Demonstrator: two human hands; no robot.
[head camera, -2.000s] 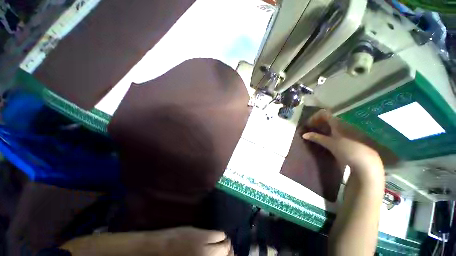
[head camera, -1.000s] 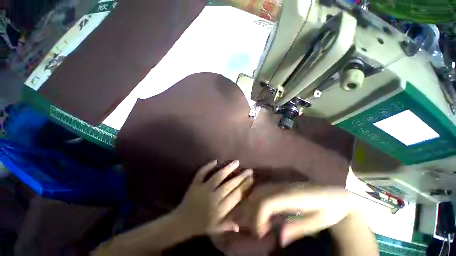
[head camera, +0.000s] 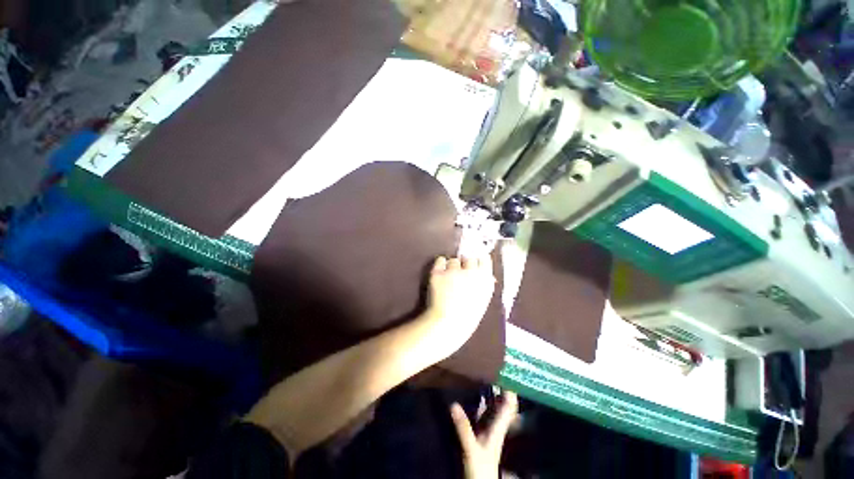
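A large curved dark brown panel (head camera: 360, 234) lies on the white machine table, its right edge beside the presser foot and needle (head camera: 475, 213). My left hand (head camera: 461, 297) presses on the panel just below the needle, fingers close together, holding it down. My right hand (head camera: 485, 438) is low, below the table's front edge, near the panel's lower right corner. Its thumb and fingers are spread around something small and dark; whether it grips that or the cloth cannot be told. The panel's lower part hangs into shadow at the lap.
A long brown panel (head camera: 267, 112) lies at the table's left. A rectangular brown piece (head camera: 565, 290) lies right of the needle. The machine head (head camera: 730, 224) fills the right. A blue basket (head camera: 103, 323) is lower left, a green round basket (head camera: 679, 42) behind.
The curved panel was spread right past the needle and now leaves the rectangular piece showing. My left hand has moved up onto it near the needle; my right hand has dropped below the table edge.
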